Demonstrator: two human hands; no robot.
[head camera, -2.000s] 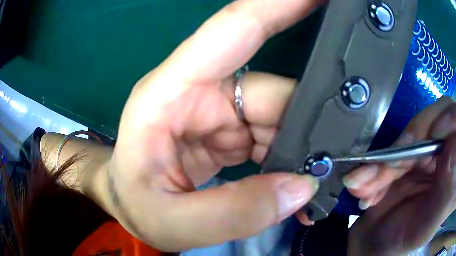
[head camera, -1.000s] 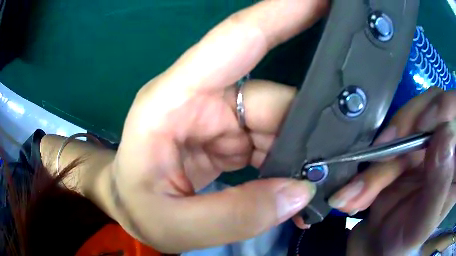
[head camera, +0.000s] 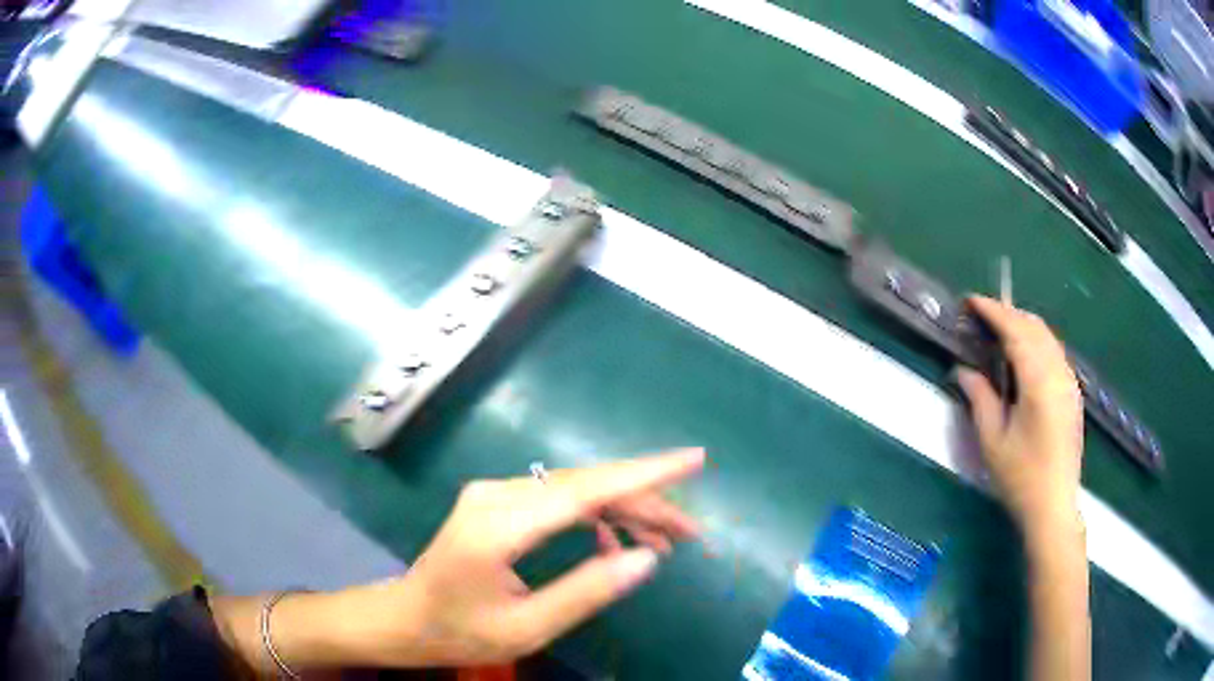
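Note:
My left hand (head camera: 533, 565) is over the green surface at the lower centre, fingers apart and empty. My right hand (head camera: 1032, 399) is at the right, its thumb and fingers closed around the middle of a dark grey housing strip (head camera: 919, 295) with round inserts. A thin pale rod (head camera: 1007, 277), perhaps the tweezers, sticks up beside its fingers. Another housing strip (head camera: 513, 270) lies diagonally at left centre with its inserts facing up. The shiny blue carrier sheet (head camera: 852, 599) lies between my hands, with fine pale rows near its far end.
A further strip (head camera: 719, 166) lies end to end with the held one. A darker strip (head camera: 1045, 176) lies at the far right near a white band (head camera: 852, 60). A blue bin (head camera: 1072, 53) stands beyond. The bench's curved edge and grey floor are at left.
The view is now wider. The strip close to my face is no longer in my left hand, which is now empty. My right hand has moved onto a strip farther off.

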